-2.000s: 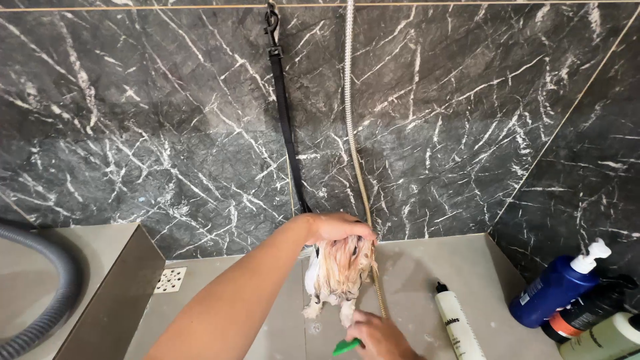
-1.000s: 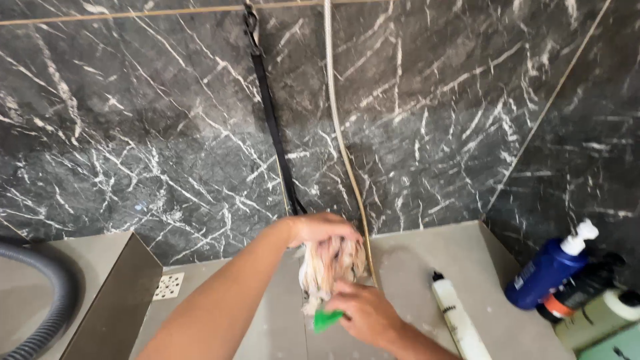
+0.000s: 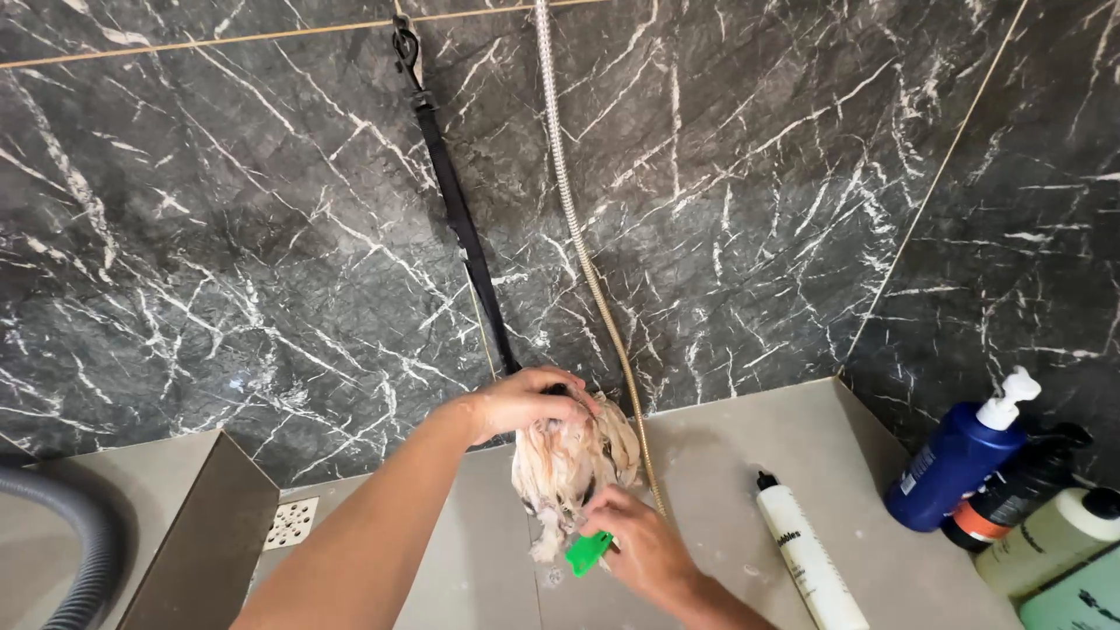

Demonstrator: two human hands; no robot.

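A small wet dog [image 3: 560, 468] with light, soapy fur stands on the grey tiled ledge against the dark marbled wall. On top of its head or neck lies my left hand [image 3: 534, 404], its fingers curled into the fur. My right hand [image 3: 643, 542] is at the dog's lower front, closed on a bright green plastic tool [image 3: 588, 553], perhaps a comb or brush; its working side is hidden. A black restraint strap [image 3: 464, 223] with a metal clip runs down the wall to the dog, its lower end hidden by my left hand.
A metal shower hose [image 3: 582, 236] hangs behind the dog on its right. A white squeeze bottle [image 3: 807, 556] lies on the ledge. At right stand a blue pump bottle [image 3: 949, 472] and several others. A drain cover [image 3: 290, 523] and a grey corrugated hose [image 3: 87, 534] are at left.
My right hand, with the green tool, has moved up from near the dog's paws to its lower front. My left hand stays on the dog.
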